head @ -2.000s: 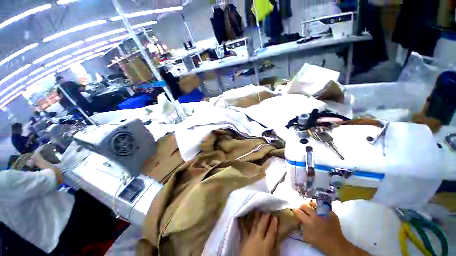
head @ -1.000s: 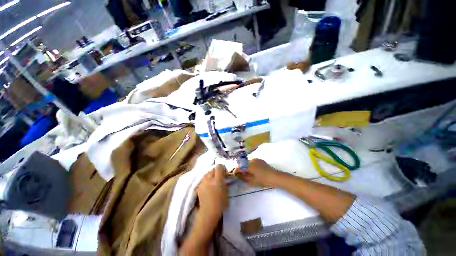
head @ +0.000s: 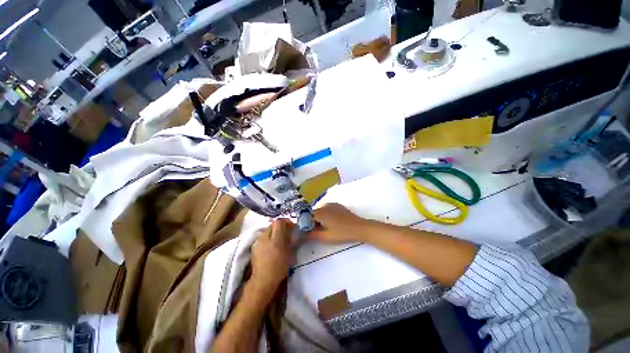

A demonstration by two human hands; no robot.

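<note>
The brown garment (head: 173,231) lies heaped left of the sewing machine head (head: 238,162), with an off-white facing panel (head: 215,276) along its near side. My left hand (head: 271,251) presses on the garment's edge just left of the needle area, fingertips close to the presser foot. My right hand (head: 335,224) is at the right of the needle area, fingers bent in at the work behind the round metal part. The cloth between my fingertips is small and mostly hidden by the hands and machine parts.
Scissors with green and yellow handles (head: 438,196) lie right of the needle. Keys (head: 259,134) lie on the machine head. A small brown piece (head: 334,304) is near the table's front edge. A dark grey motor-like box (head: 34,279) stands at far left, a clear container (head: 573,189) at right.
The view has swung right and down, so the machine and scissors appear further left. Both hands stay at the needle area; my left hand has gone from flat on the cloth to bunched near the needle.
</note>
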